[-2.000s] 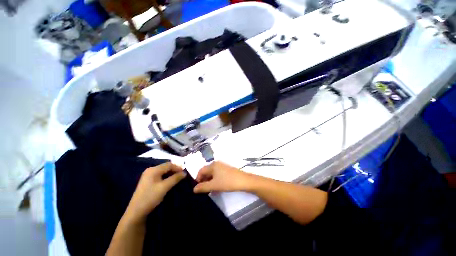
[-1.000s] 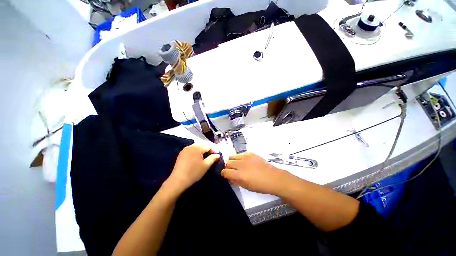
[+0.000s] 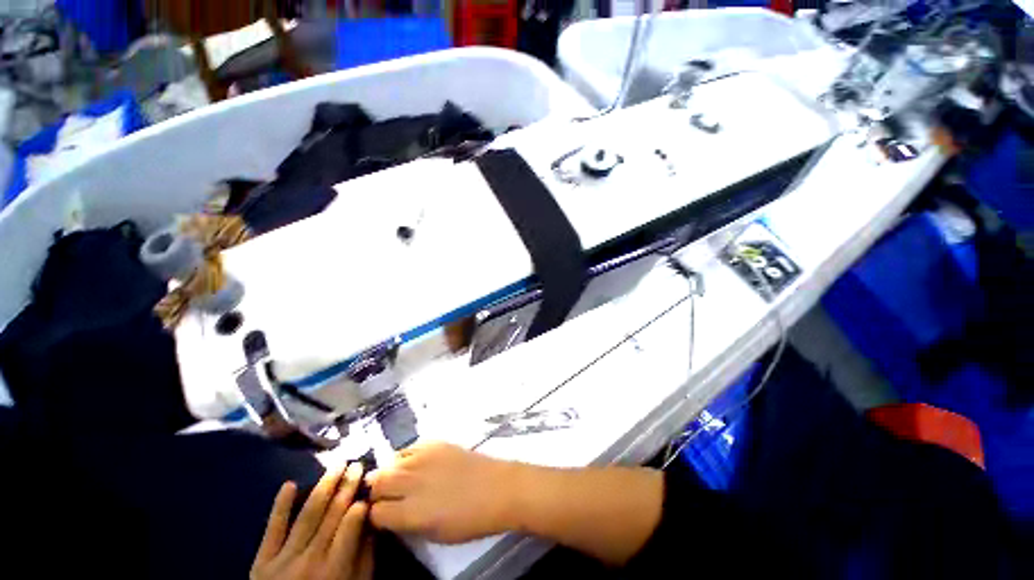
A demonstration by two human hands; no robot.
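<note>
A black garment piece (image 3: 147, 487) lies over the left of the table and runs to the needle area of the white sewing machine (image 3: 374, 249). My left hand (image 3: 318, 527) lies flat on the cloth with its fingers spread, just in front of the presser foot (image 3: 329, 436). My right hand (image 3: 437, 493) is beside it, touching it, with its fingertips pinching a small dark edge of cloth. The exact grip is partly hidden by the fingers. Slim silver snips (image 3: 533, 421) lie on the table right of the needle.
A long white trough (image 3: 454, 74) behind the machine holds dark cloth. A black band (image 3: 533, 232) is round the machine arm. A thin cord hangs over the table's front edge. A red stool (image 3: 930, 431) and blue crates stand on the right. A grey thread cone (image 3: 170, 255) is on the machine head.
The view has swung right, so machine and hands appear further left and lower. My left hand has gone from pinching the cloth to lying flat with spread fingers. My right hand stays by the needle.
</note>
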